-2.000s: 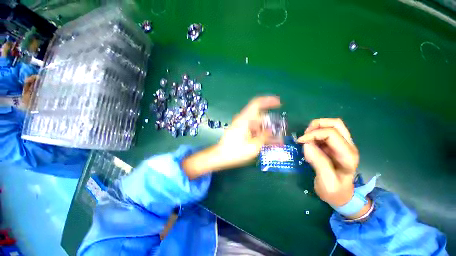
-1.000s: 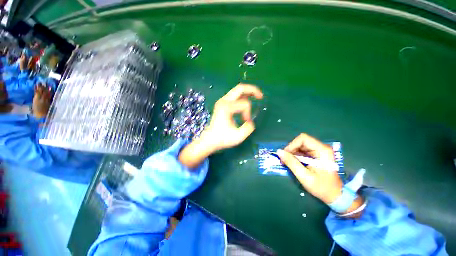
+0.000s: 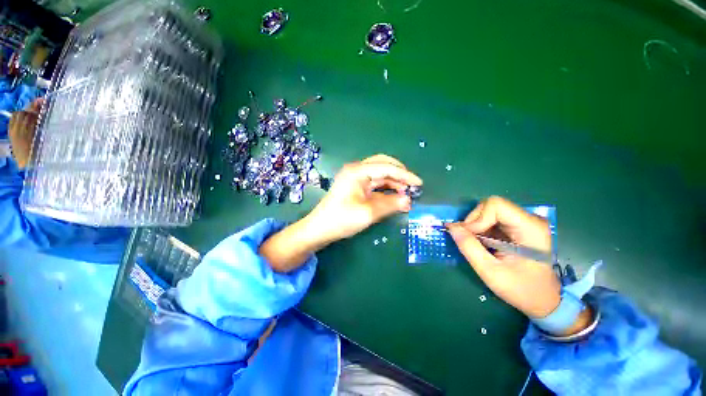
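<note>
My left hand (image 3: 358, 199) pinches a small dark and silvery round part (image 3: 412, 190) between thumb and fingertips, above the mat. My right hand (image 3: 507, 251) holds thin silver tweezers (image 3: 512, 247) pen-like, their tips over the blue pad sheet (image 3: 431, 246). The sheet lies flat under the right hand, with rows of pale dots; the hand covers its middle. A heap of small silver-dark discs (image 3: 276, 155) lies left of my left hand.
A tall stack of clear blister trays (image 3: 120, 116) stands at the left. A labelled tray (image 3: 159, 267) lies beside my left sleeve. Two round modules (image 3: 380, 37) (image 3: 273, 22) lie at the back. Tiny white pieces (image 3: 483, 298) are scattered about. Another worker's hand (image 3: 25, 131) shows at far left.
A second ago my left hand's fingers were apart; now they pinch a small part. My right hand stays over the blue sheet. The round module at the back came into view after the first frame.
</note>
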